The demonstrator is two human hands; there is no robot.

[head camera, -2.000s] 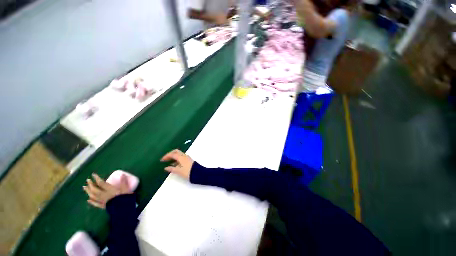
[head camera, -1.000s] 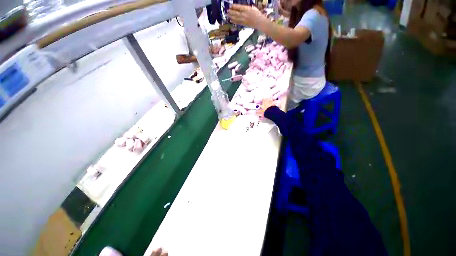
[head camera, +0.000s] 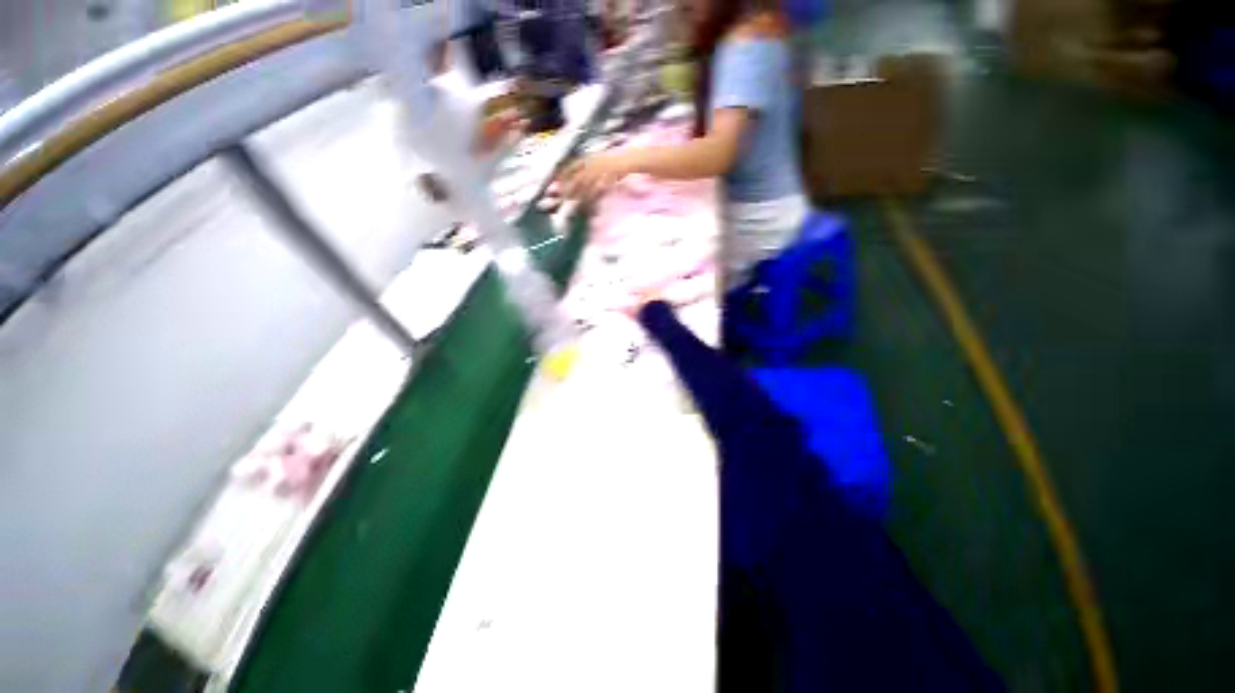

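Observation:
The picture is blurred. My right arm in a dark blue sleeve reaches forward along the right side of the white bench point(head camera: 596, 542). My right hand point(head camera: 650, 301) is small and blurred at the near edge of a pile of pink housings point(head camera: 650, 224). I cannot tell whether it holds one. My left hand is not in view.
A green conveyor belt point(head camera: 393, 501) runs left of the bench. A metal post point(head camera: 494, 224) stands by a yellow-based bottle point(head camera: 559, 362). Pink pieces point(head camera: 298, 460) lie on the far shelf. A person point(head camera: 759, 122) reaches over the pile. Blue stools point(head camera: 829, 427) stand at right.
The view has shifted, and my left fingertips have left the lower edge. My right hand remains at the pile's near edge. The other person's arm has lowered toward the pile.

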